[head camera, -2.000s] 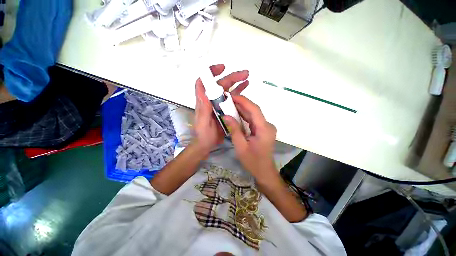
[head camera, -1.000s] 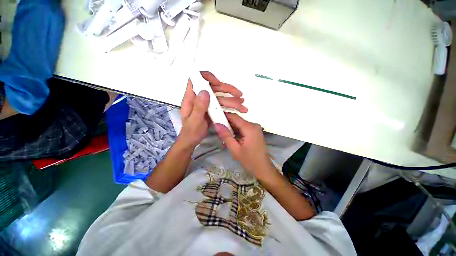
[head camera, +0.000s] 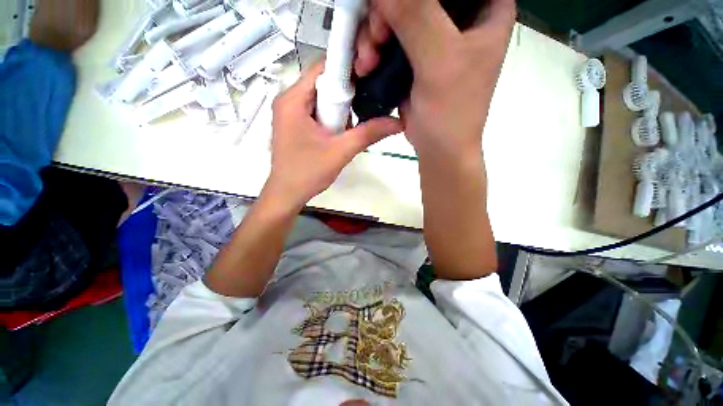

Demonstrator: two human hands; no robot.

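Observation:
A white plastic handle (head camera: 336, 91) is held upright in the picture at the top centre, above the bench. My left hand (head camera: 305, 147) is closed around its lower end, with the thumb stretched to the right. My right hand (head camera: 452, 71) grips a black electric screwdriver (head camera: 386, 83) just to the right of the handle. The fingers hide much of the screwdriver, and its bit does not show. I cannot tell if the tool touches the handle.
Loose white handle parts (head camera: 202, 59) lie at the upper left. A grey metal box (head camera: 312, 32) is partly hidden behind my hands. A blue bin (head camera: 136, 277) of pale pieces is left of my lap. Round-headed white fans (head camera: 646, 127) stand right on cardboard (head camera: 614, 158). A neighbour's blue sleeve (head camera: 36, 111) is left.
My right hand has left the handle, moved up and taken hold of the black screwdriver. My left hand has raised the handle. The view has shifted right, showing more fans.

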